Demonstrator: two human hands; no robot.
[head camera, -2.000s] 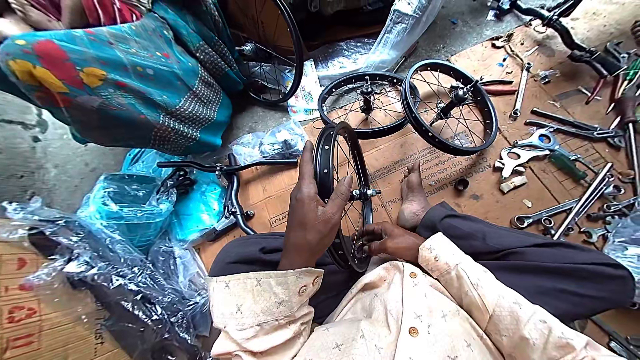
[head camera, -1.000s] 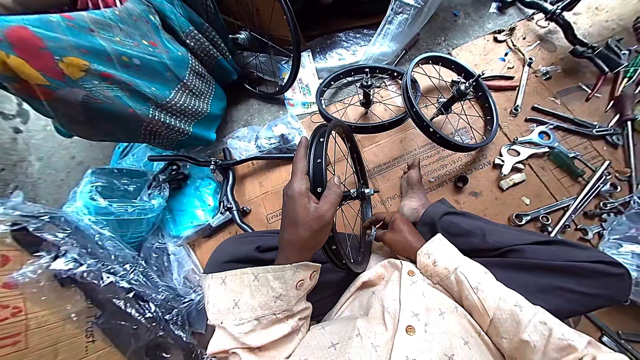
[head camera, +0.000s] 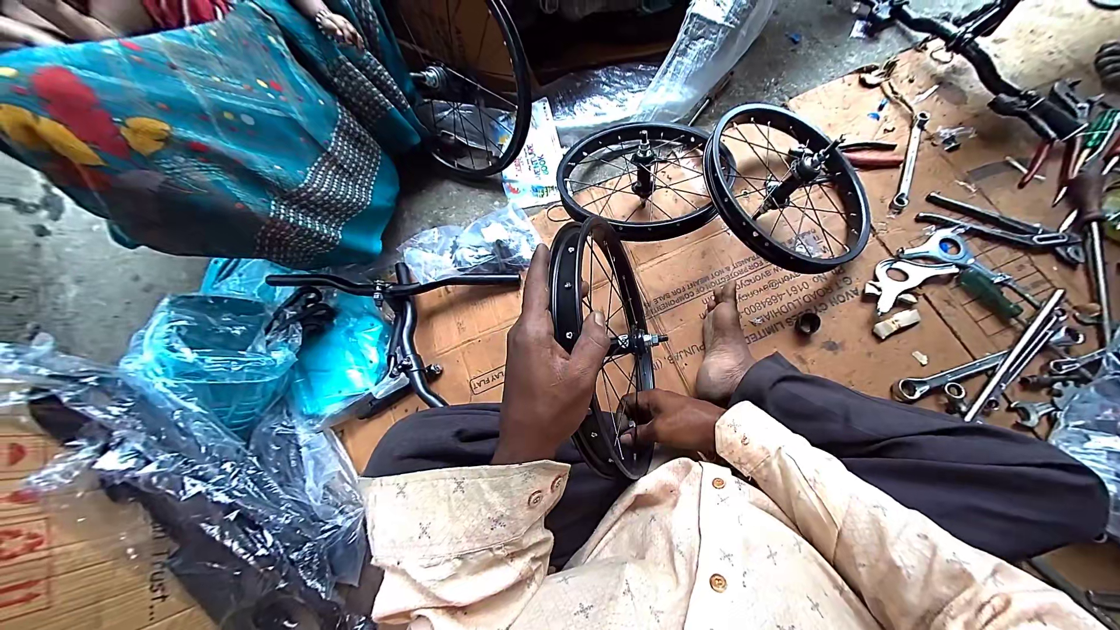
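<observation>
A small black spoked bicycle wheel (head camera: 569, 289) stands upright between my legs, with a hub axle and nut showing at its right side. My left hand (head camera: 551, 376) grips its rim from the left, thumb over the edge toward the spokes. My right hand (head camera: 674, 420) is at the lower right of the rim, fingers bent in at the spokes; whether they hold a small part is hidden. Beyond the wheel, a second spoked wheel (head camera: 643, 229) lies on the cardboard, and a third wheel (head camera: 719, 188) leans over its right edge.
Combination wrenches (head camera: 910, 162), a green-handled screwdriver (head camera: 989, 293) and pliers (head camera: 1037, 162) lie on the cardboard (head camera: 840, 367) at right. A black bicycle frame part (head camera: 405, 324) and plastic-wrapped parts (head camera: 219, 472) are at left. A person in a teal patterned cloth (head camera: 262, 131) sits upper left, by another wheel (head camera: 522, 87).
My right hand stays at the lower rim, its fingers shifting slightly among the spokes. My left hand keeps its grip on the wheel.
</observation>
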